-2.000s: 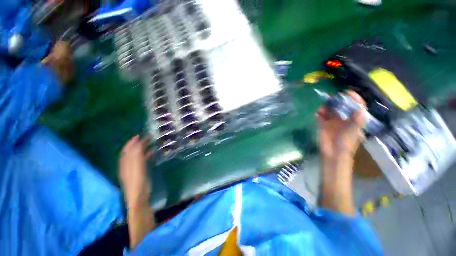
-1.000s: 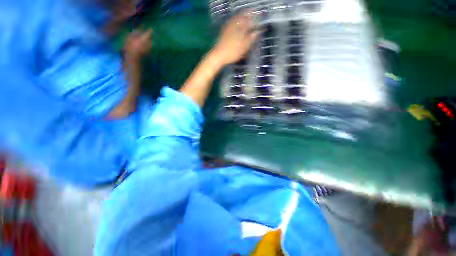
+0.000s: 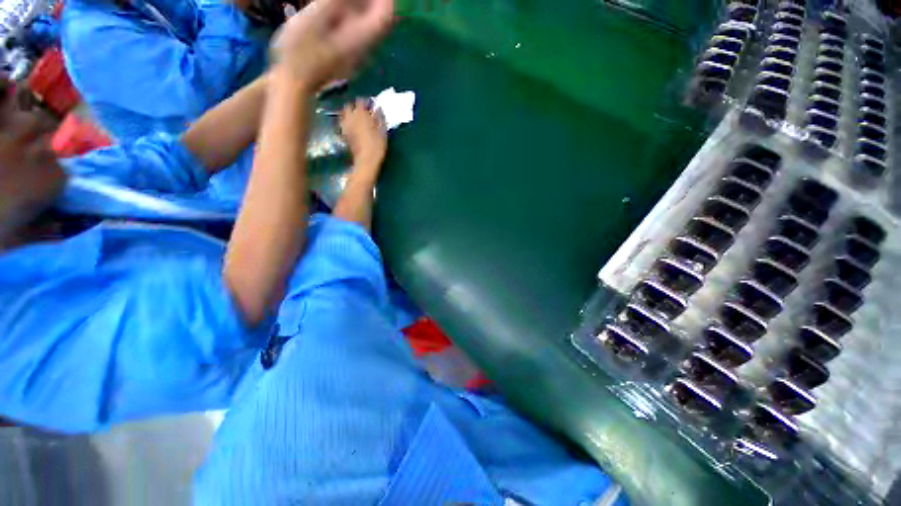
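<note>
My left hand [image 3: 365,138] reaches out at the upper left, at the edge of the green-matted bench. Its fingers are on a small white crumpled wipe [image 3: 395,107] and seem to pinch it. My right hand is not in view. At the right, a clear blister tray [image 3: 632,237] holds rows of dark, shiny, silver-rimmed parts [image 3: 756,299]. More filled rows [image 3: 778,59] lie behind it.
A neighbouring person in a blue smock [image 3: 128,316] sits close on the left, with a blurred raised hand [image 3: 331,44] near mine. Another blue-smocked person [image 3: 163,64] is beyond. The green bench [image 3: 514,188] curves down between me and the trays.
The view has swung left, so the trays now stand at the right. My left hand has left the trays and is at the wipe. The black box and my right hand are out of view.
</note>
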